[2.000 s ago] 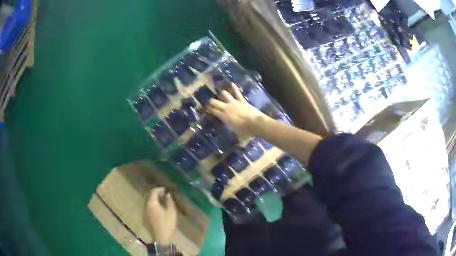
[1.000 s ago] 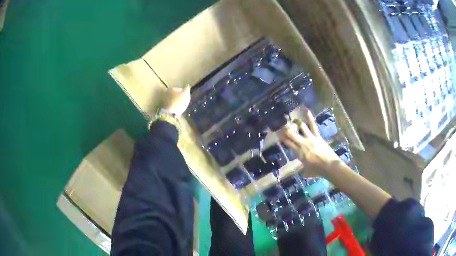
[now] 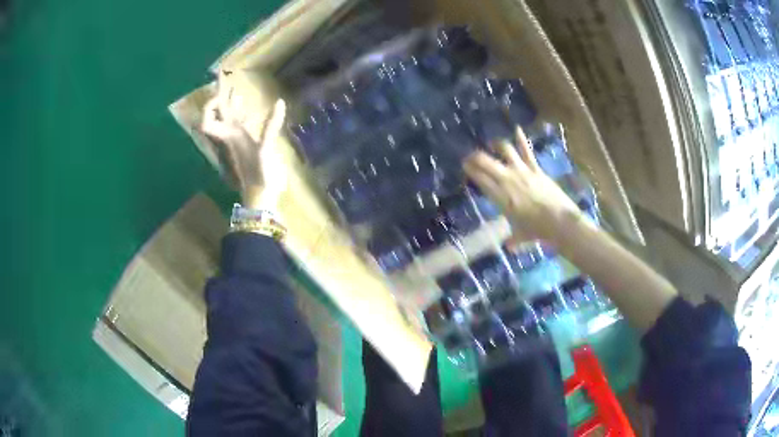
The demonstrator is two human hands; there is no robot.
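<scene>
A clear blister tray (image 3: 444,265) full of black adapter housings lies tilted in the opening of a brown carton (image 3: 342,273), its near end sticking out past the carton's edge. My left hand (image 3: 248,149) grips the carton's left flap, thumb on the inner side. My right hand (image 3: 521,192) lies on the tray near its middle right, fingers spread over the housings. What the right fingertips hold, if anything, is blurred. The carton's far inside is dark and partly cut off by the top edge.
Another brown carton (image 3: 162,299) stands on the green floor (image 3: 94,171) at lower left. A red stool (image 3: 598,397) shows at lower right. More cardboard stands to the right, with a shiny tray (image 3: 735,111) of housings beyond. My legs are below the tray.
My left hand has moved along the flap to the left and up. The carton and tray have shifted slightly upward and left, with more of the left flap folded outward. My right hand stays on the tray.
</scene>
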